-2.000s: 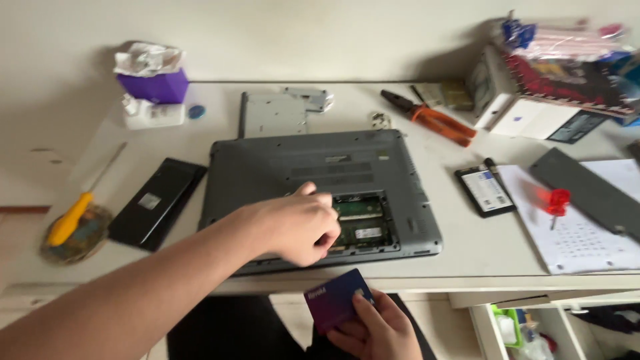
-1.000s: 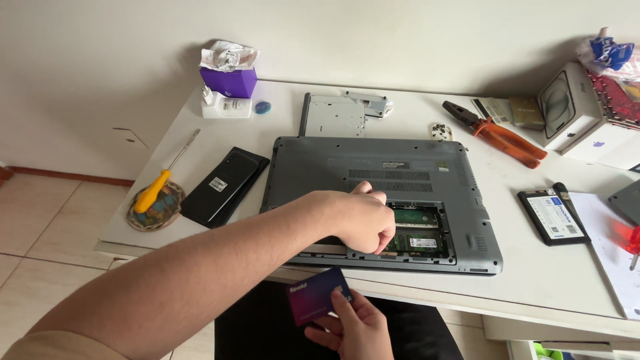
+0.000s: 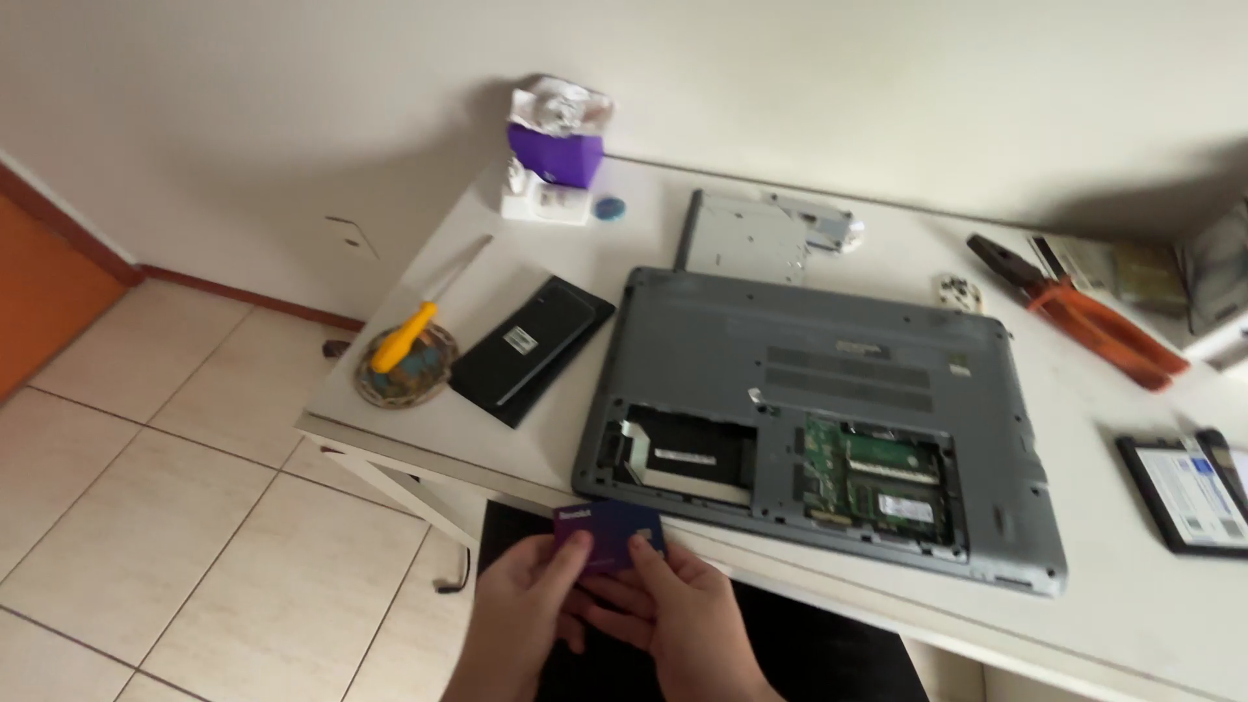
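Both my left hand (image 3: pixel 546 585) and my right hand (image 3: pixel 673 595) grip a purple and blue plastic card (image 3: pixel 609 534), thumbs on its face, just below the desk's front edge. Above them a grey laptop (image 3: pixel 702 331) lies upside down on the desk. Its right bay shows green memory modules (image 3: pixel 892 483); its left bay, with a pale ribbon cable along it, is uncovered. An optical drive (image 3: pixel 746 239) lies behind the laptop. At the right a solid-state drive (image 3: pixel 1189 492) lies on the desk.
On the white desk (image 3: pixel 546 458), a yellow-handled screwdriver (image 3: pixel 405 336) rests on a round woven coaster (image 3: pixel 429 380), left of a black phone box (image 3: pixel 536 346). Orange-handled pliers (image 3: pixel 1082 312) lie at the back right. A purple box (image 3: pixel 556 156) stands at the back left.
My left hand has come away from the laptop's bay area and now holds the card together with my right hand. The view has swung left.
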